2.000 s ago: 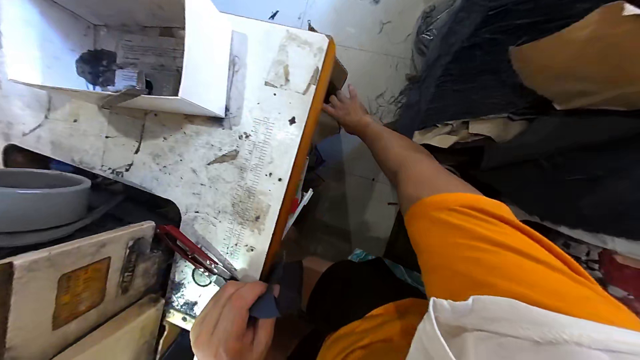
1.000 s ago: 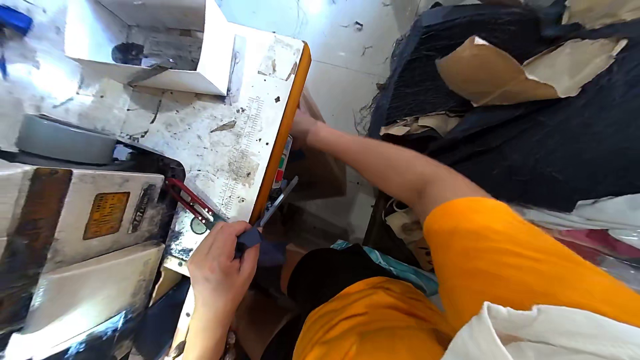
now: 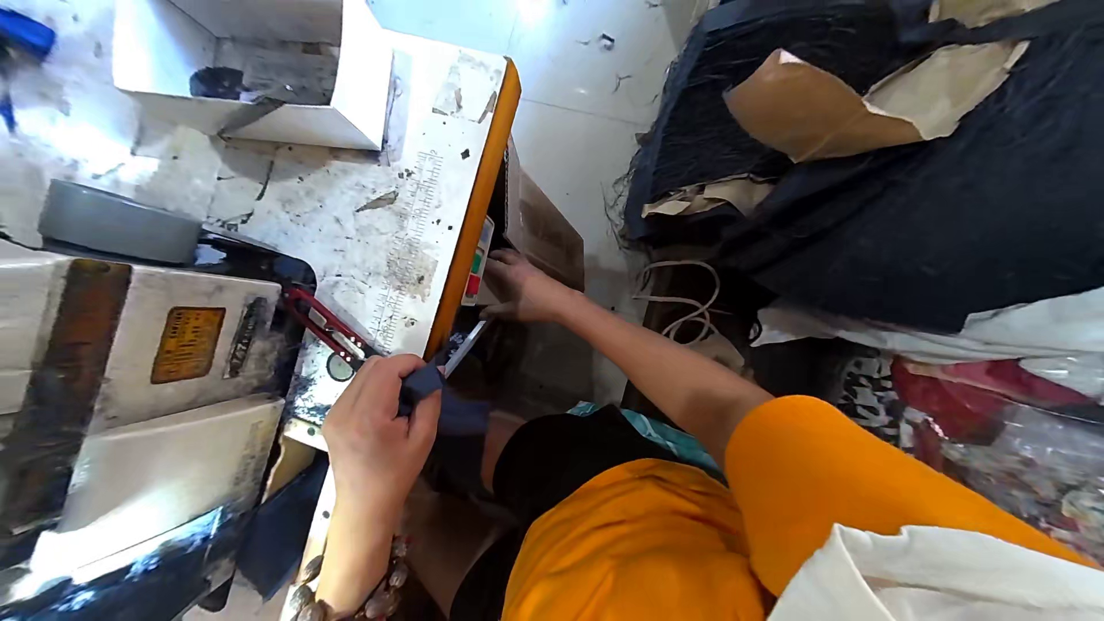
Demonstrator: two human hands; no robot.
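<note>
My left hand (image 3: 379, 427) is closed on a piece of dark blue fabric (image 3: 421, 385) at the near edge of the white sewing machine table (image 3: 405, 250). Part of the fabric hangs below the edge. Dark red thread snips (image 3: 328, 326) lie on the table just beyond that hand. My right hand (image 3: 522, 289) reaches down beside the table's orange edge, with its fingers by a switch box (image 3: 477, 263) that has a green and a red button. Whether it touches the box or holds anything is unclear.
A sewing machine body (image 3: 185, 345) stands at the left. An open white box (image 3: 358, 82) sits on the table's far part. A cardboard box (image 3: 543, 216) is beside the table, and dark fabric (image 3: 871, 207) is piled at the right.
My right hand has moved from beyond the table's far part down along its edge to the switch box. The left hand keeps its hold on the dark blue fabric. The view has shifted.
</note>
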